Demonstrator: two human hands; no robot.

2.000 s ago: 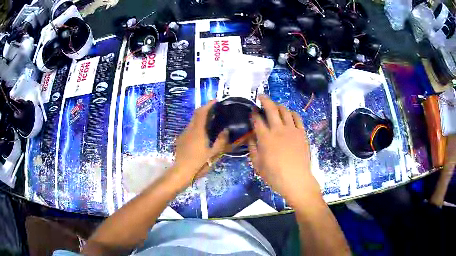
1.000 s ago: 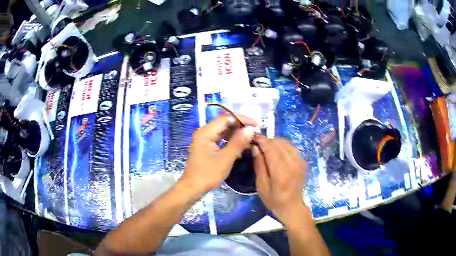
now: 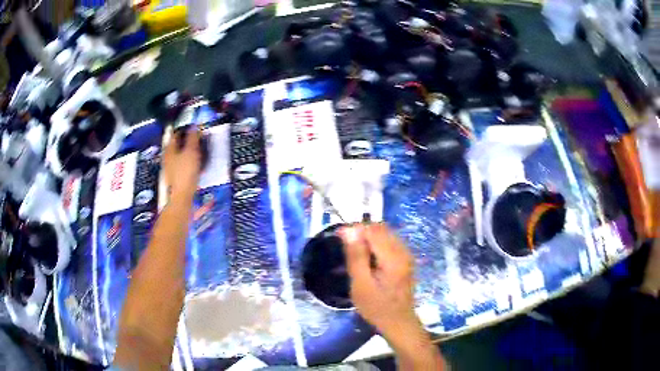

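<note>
A white housing [image 3: 351,181] with a round black opening [image 3: 326,268] lies in front of me. My right hand [image 3: 380,268] is over the opening's right side, fingers pinched on thin lead wires; a yellow-black strand runs up and left from it. My left hand [image 3: 182,156] is stretched out at the back left, its blurred fingers around a black camera head [image 3: 202,146] with a pale part at its top. The hand hides much of this head.
Another white housing [image 3: 514,156] with an orange wire in its black opening stands at right. Black camera heads [image 3: 441,145] are heaped at the back. White units [image 3: 87,130] stand at left. An orange packet [image 3: 631,185] and part of a person's arm [image 3: 651,261] are at the right edge.
My left hand has left the wires and reached far out to the camera head at back left. My right hand stays at the housing with the wires. The view has shifted.
</note>
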